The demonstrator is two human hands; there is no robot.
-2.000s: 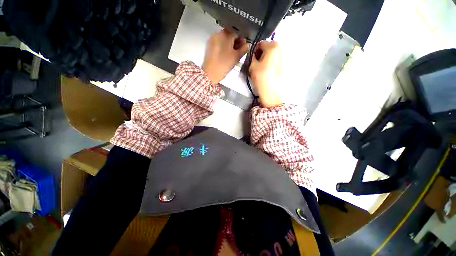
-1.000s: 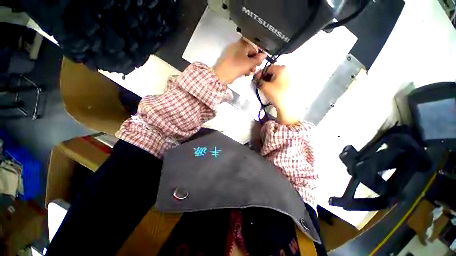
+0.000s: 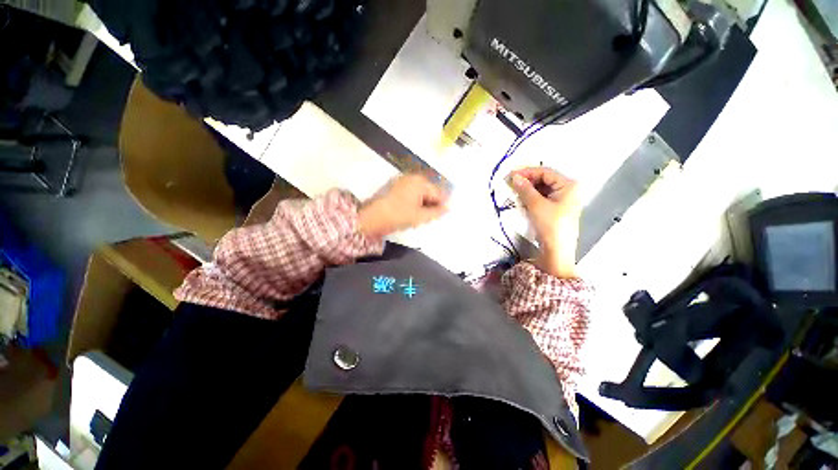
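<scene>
The dark front cover of the pattern sewing machine [image 3: 551, 55] is at the top, marked MITSUBISHI. A yellow strip [image 3: 466, 113] shows under the head. A thin dark thread [image 3: 496, 184] runs from the head down toward the table's front edge. My left hand [image 3: 404, 207] is blurred, left of the thread, its fingers curled; whether it holds anything does not show. My right hand [image 3: 549, 204] is just right of the thread, thumb and finger pinched together; anything between them is too small to tell. The white template plate [image 3: 413, 87] lies under the head.
A heap of black ruffled parts [image 3: 230, 55] is at upper left. A black webbing strap piece [image 3: 698, 344] lies at the right, beside the control panel [image 3: 799, 248]. Open cardboard boxes [image 3: 161, 174] stand left of the table. A metal plate edge [image 3: 629, 188] is right of my right hand.
Both hands have moved away from the needle area toward me and apart. The yellow strip under the head is now visible. The view has shifted, showing more of the machine head.
</scene>
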